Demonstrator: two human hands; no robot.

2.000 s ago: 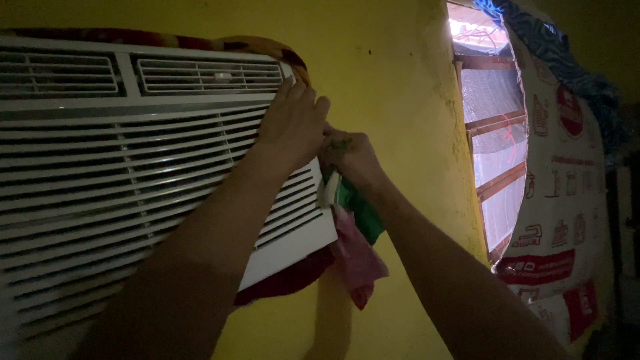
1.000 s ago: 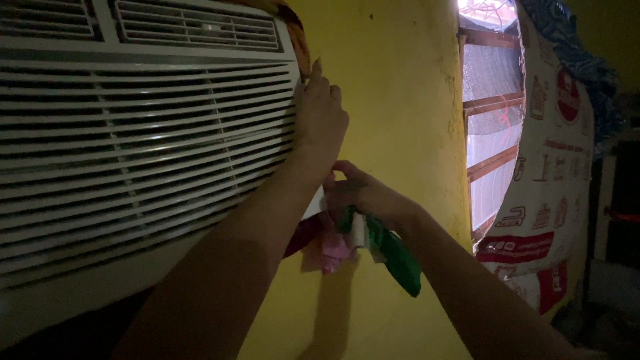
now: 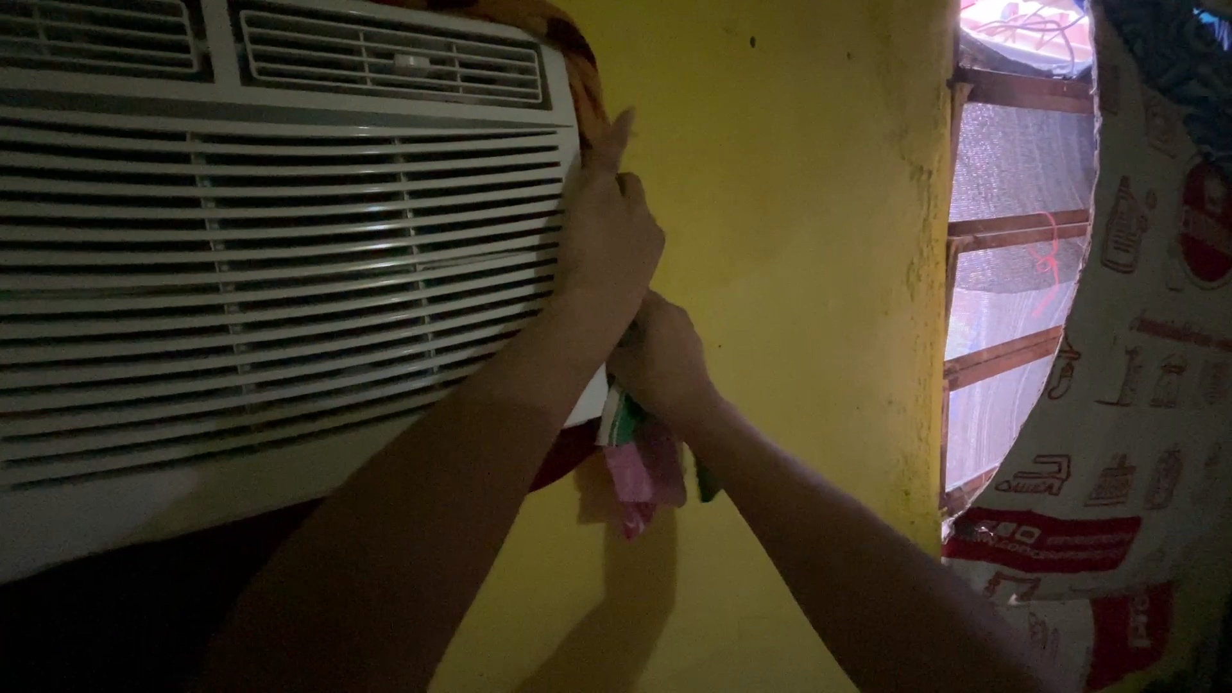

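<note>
A white window air conditioner [image 3: 289, 260] with a slatted front grille fills the left of the view. My left hand [image 3: 611, 231] is at its right edge, the fingers bent toward the gap by the wall and one finger pointing up; whether it grips anything is hidden. Just below, my right hand [image 3: 664, 361] is closed around green plastic [image 3: 626, 416], part of which hangs under the palm. Pink plastic [image 3: 635, 481] dangles beneath it. An orange and dark patterned cloth [image 3: 577, 67] is tucked along the unit's top right corner, and dark red cloth [image 3: 563, 460] shows under its lower corner.
Behind is a yellow wall [image 3: 799, 241]. To the right, a window opening [image 3: 1011, 241] with brown wooden bars [image 3: 1020, 231] is partly covered by a large printed sheet [image 3: 1107, 433]. Blue patterned cloth [image 3: 1174, 77] hangs at the upper right.
My left hand has moved down the unit's side edge from near its top corner. The green plastic, spread out to the right of the pink piece one second ago, now hangs mostly behind my right hand.
</note>
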